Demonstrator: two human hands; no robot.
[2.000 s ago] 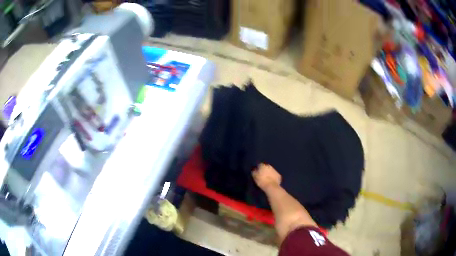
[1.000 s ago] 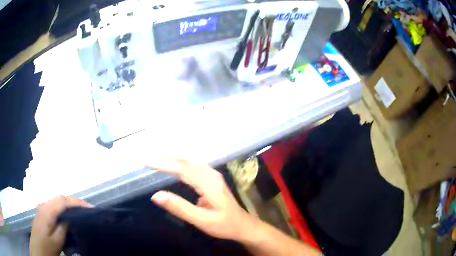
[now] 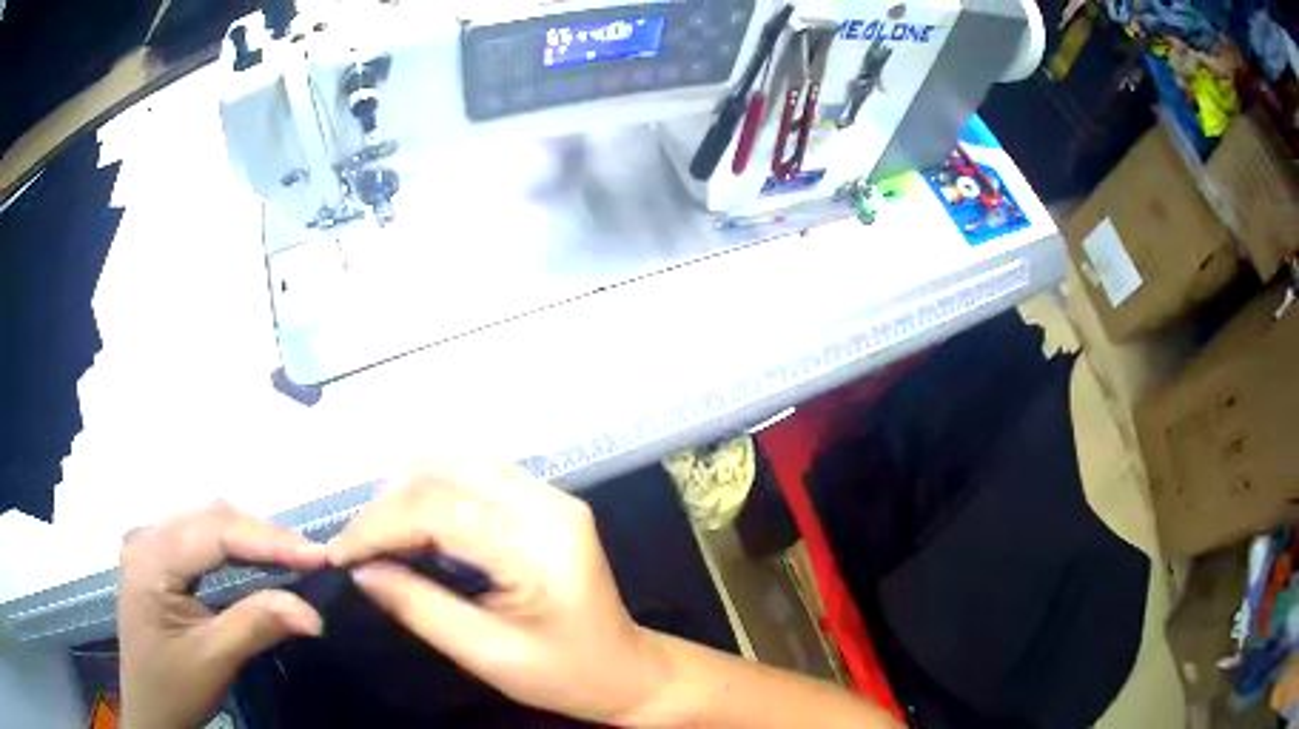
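Note:
A black cut panel [image 3: 385, 669] hangs from the table's front edge toward my lap. My left hand [image 3: 214, 605] pinches its upper edge between thumb and fingers. My right hand [image 3: 499, 591] pinches the same edge close beside it, the fingertips of both hands nearly touching. The edge looks bunched or folded between them; the exact fold is hard to tell. The white sewing machine [image 3: 570, 157] stands behind, its display lit blue. The needle area [image 3: 349, 200] is at its left end, above the bright machine bed, away from the cloth in my hands.
Black sewn pieces [image 3: 50, 342] lie at the far left. A stack of black panels [image 3: 997, 556] rests on a red support [image 3: 833, 570] at right. A ruler strip [image 3: 769, 373] runs along the table edge. Pale yellow cord [image 3: 712, 481] sits below. Cartons [image 3: 1147, 235] stand at far right.
The view has swung from the stack at right to the machine. My right hand has left the stack and, open a second ago, now pinches the panel edge beside my left hand.

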